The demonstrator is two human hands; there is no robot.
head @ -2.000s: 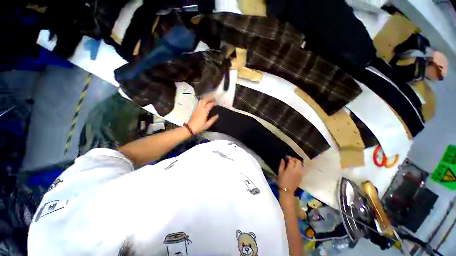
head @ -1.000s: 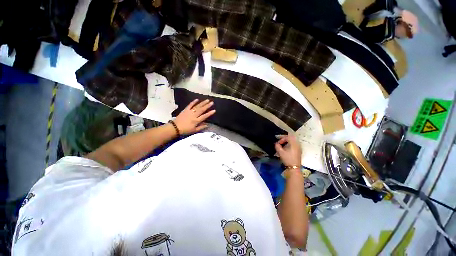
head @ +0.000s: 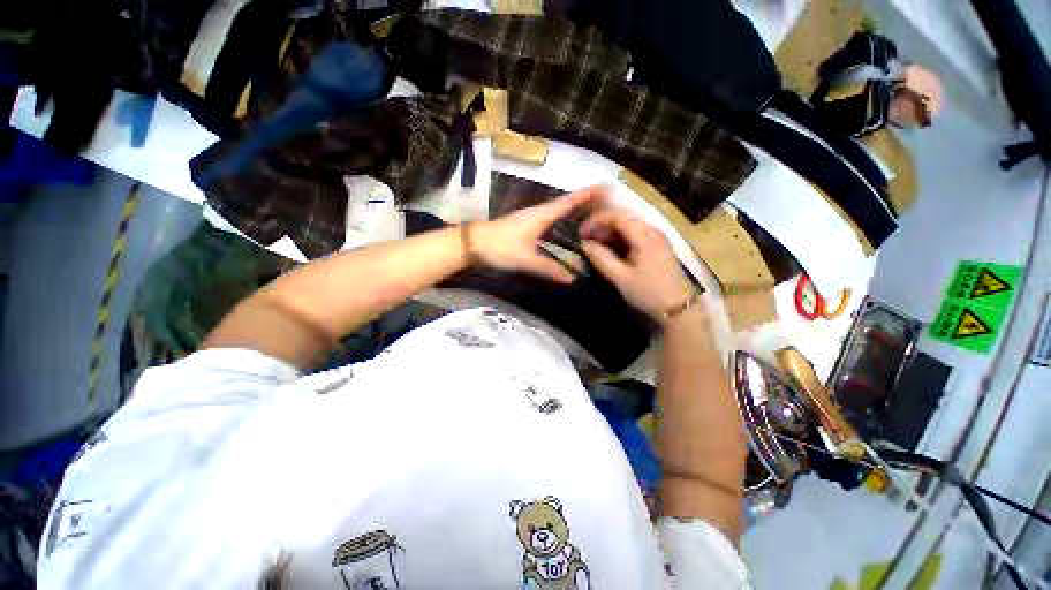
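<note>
A curved black piece [head: 594, 323] lies on the white-covered table nearest my body. A curved plaid piece [head: 519, 196] lies just behind it, partly covered by my hands. My left hand [head: 532, 240] is over the black and plaid pieces, thumb and fingers spread apart. My right hand [head: 634, 259] is close beside it, its fingers bent together near the left fingertips. Whether the right fingertips pinch something small cannot be told.
A steam iron [head: 770, 409] stands at right beside a dark iron rest [head: 878, 357]. Red-orange loops [head: 810, 297] lie behind the iron. A tan card pattern [head: 720, 248], larger plaid piece [head: 645, 115] and black cloth stack [head: 692, 52] lie farther back. A crumpled plaid bundle [head: 398, 144] is at left.
My left hand has lifted off the black piece and moved right. My right hand has moved left and away from my body, from the piece's right end. The hands are now close together.
</note>
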